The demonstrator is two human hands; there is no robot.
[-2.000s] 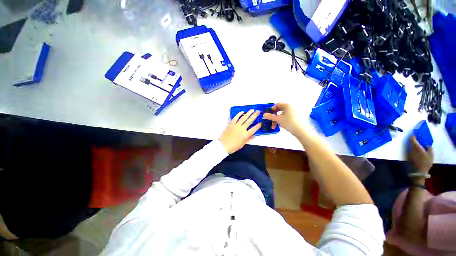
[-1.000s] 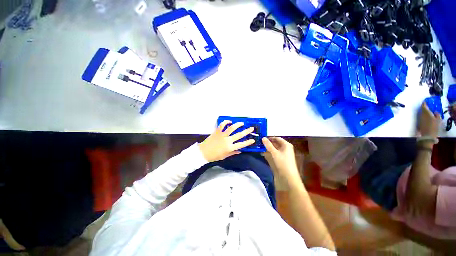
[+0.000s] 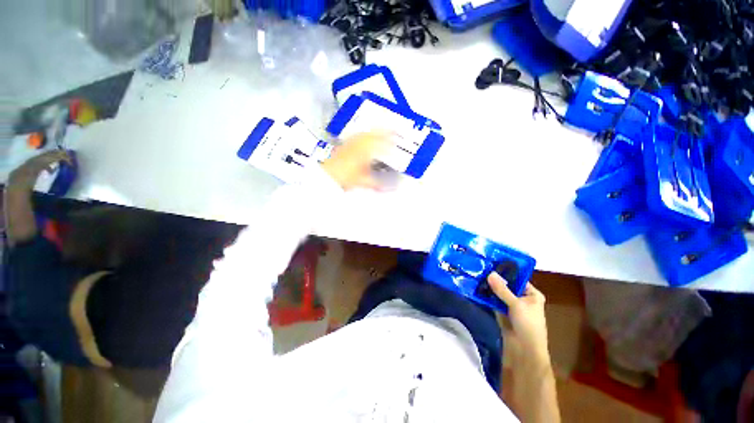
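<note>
My right hand (image 3: 522, 310) holds a blue blister tray (image 3: 477, 263) by its right end, at the table's front edge. A black coiled cable lies in the tray under my thumb, and metal-tipped plugs show at its left. My left hand (image 3: 361, 159) is blurred and lies over the front of a printed retail box (image 3: 383, 124). Its fingers are too blurred to tell whether they grip the box. Flat printed boxes (image 3: 285, 150) lie just left of my left hand.
Loaded blue trays (image 3: 678, 178) are piled at the right. Black cables (image 3: 653, 49) are heaped at the upper right, with a smaller heap (image 3: 376, 25) at upper centre. Clear plastic bags (image 3: 277, 54) lie at the upper left. Another person's hand (image 3: 41, 163) holds a box at far left.
My left hand has left the tray and moved up and left to the printed boxes. My right hand now holds the tray alone. The view has shifted left.
</note>
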